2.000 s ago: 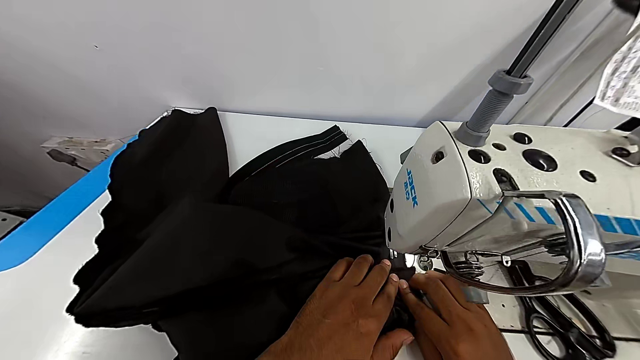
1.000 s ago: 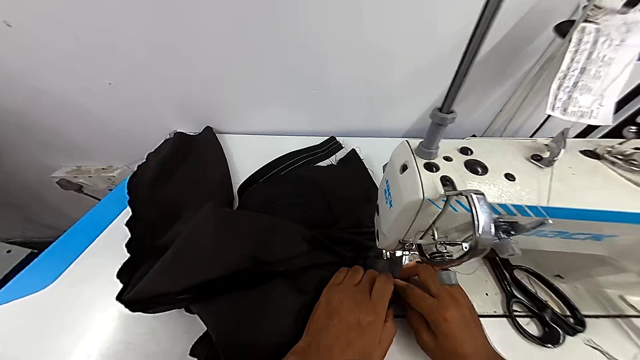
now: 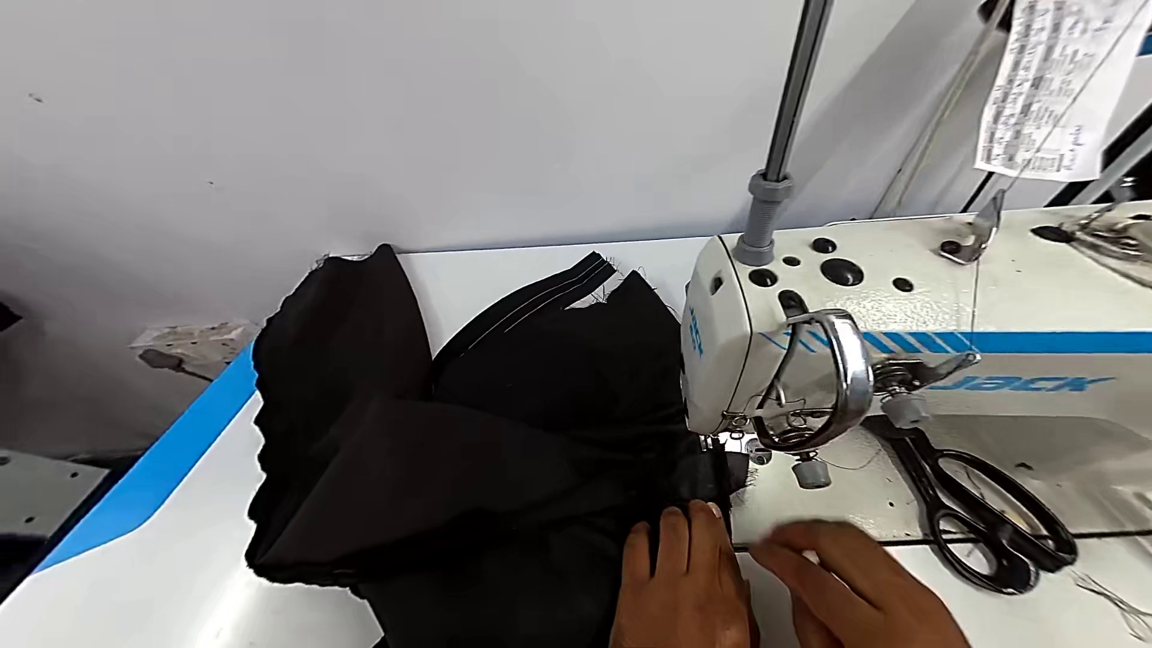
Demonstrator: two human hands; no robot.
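Black fabric (image 3: 504,468) lies bunched on the white sewing table, its right edge under the needle area of a white Jack sewing machine (image 3: 900,360). A narrow black strip with light stitch lines (image 3: 531,301) curves out at its back. My left hand (image 3: 686,576) rests flat with its fingertips on the fabric, just in front of the presser foot. My right hand (image 3: 846,580) is to the right of it, off the fabric, fingers curled and slightly blurred; whether something small is between them is unclear.
Black-handled scissors (image 3: 990,522) lie on the machine bed at the right, near loose thread ends (image 3: 1116,603). A paper with writing (image 3: 1053,90) hangs at the upper right. The table's blue edge (image 3: 162,468) runs along the left, and a pale wall stands behind.
My right hand has come away from the fabric beside the needle, toward the front right. My left hand stays on the fabric, a little farther from the presser foot. The view has shifted.
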